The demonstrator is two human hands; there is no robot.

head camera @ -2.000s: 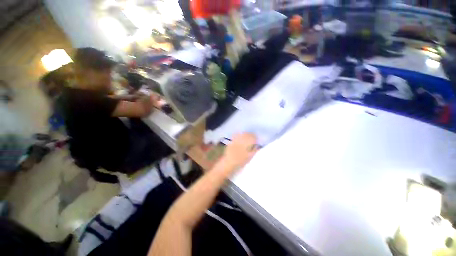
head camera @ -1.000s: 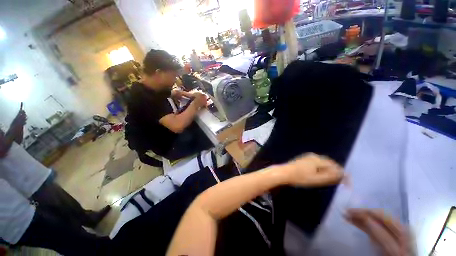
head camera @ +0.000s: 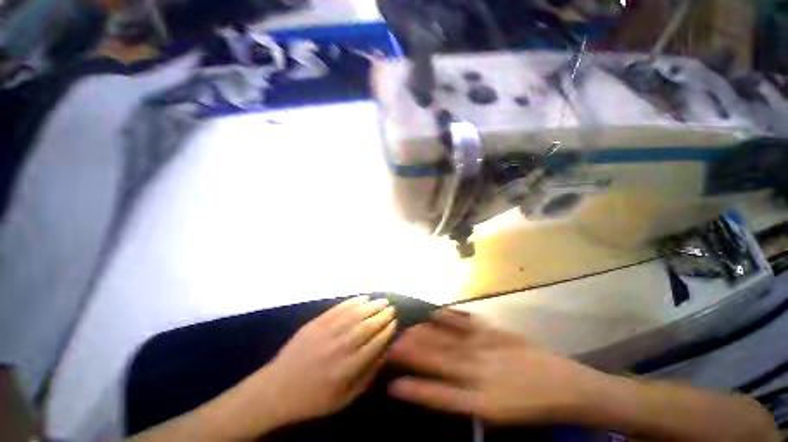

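A black fabric panel (head camera: 199, 363) lies over the front of the white table, its curved edge towards the sewing machine. My left hand (head camera: 341, 350) rests on the panel with the fingers close together, fingertips at its upper edge. My right hand (head camera: 467, 358) is beside it, blurred, fingers apart, over the panel's right end. Whether either hand pinches the cloth is not clear. The sewing machine head (head camera: 518, 147) stands beyond the hands. Its presser foot area (head camera: 467, 244) is lit yellow, and the panel's edge lies in front of it, apart from it.
A long white-faced panel (head camera: 65, 190) lies at the left of the white table (head camera: 251, 207). Black and white scraps (head camera: 285, 65) lie in a blue-edged tray behind the table. A small tray with dark items (head camera: 713, 259) sits at the right.
The view has swung right from the neighbouring operator to the sewing machine. Both hands, earlier at the white-faced panel, are now on a black panel in front of the machine.
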